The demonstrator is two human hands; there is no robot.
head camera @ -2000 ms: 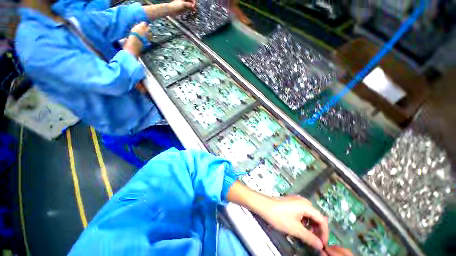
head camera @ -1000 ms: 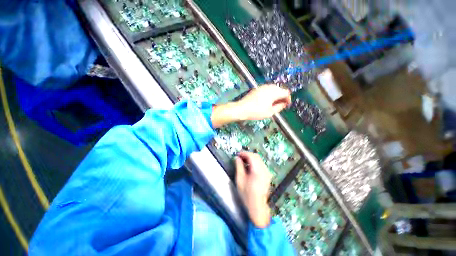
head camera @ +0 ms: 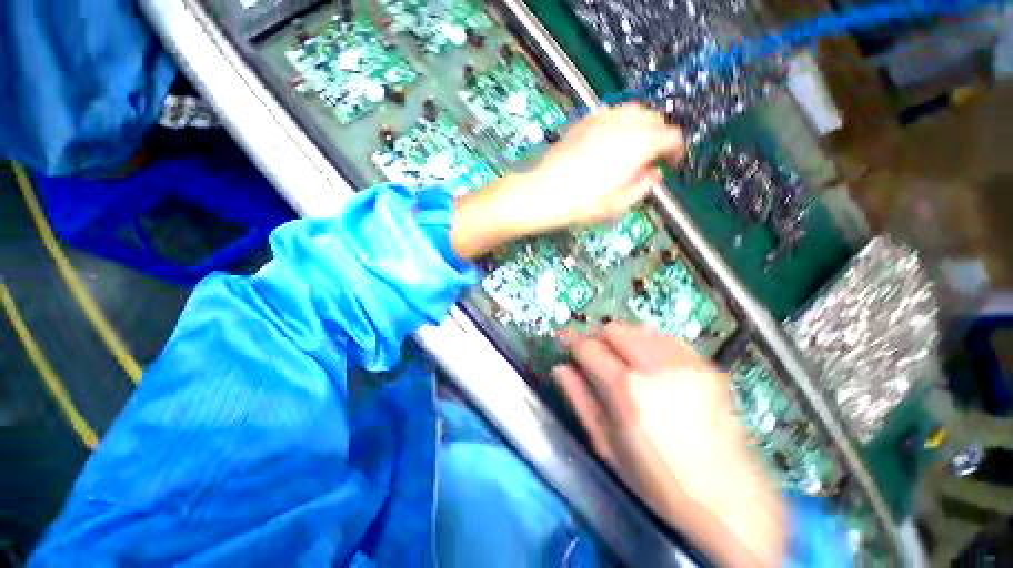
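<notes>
Green circuit boards point(head camera: 350, 69), crowded with chips and pale patches, lie in grey-green carriers point(head camera: 333, 124) on the line. My left hand point(head camera: 578, 178) reaches across the carrier to the far rail, its fingers curled by the dark component heap; whether it holds a part cannot be told. My right hand point(head camera: 667, 411) is blurred, low over the near side of a carrier, with its fingertips by the lower edge of a board point(head camera: 539, 291). Its fingers are bent, and what is between them cannot be seen. The hands are apart.
Beyond the metal rail point(head camera: 711, 261), dark metallic components point(head camera: 761, 189) and a pale silver heap point(head camera: 872, 338) lie on a green mat point(head camera: 794, 266). A blue cord point(head camera: 822, 39) crosses above. Another person's blue smock point(head camera: 78, 83) is at upper left. The near rail point(head camera: 261, 133) runs beside me.
The view has moved closer to the boards. Since one second ago, my right hand has moved right and lower in the picture. My left hand remains stretched toward the far rail, its fingers slightly farther across.
</notes>
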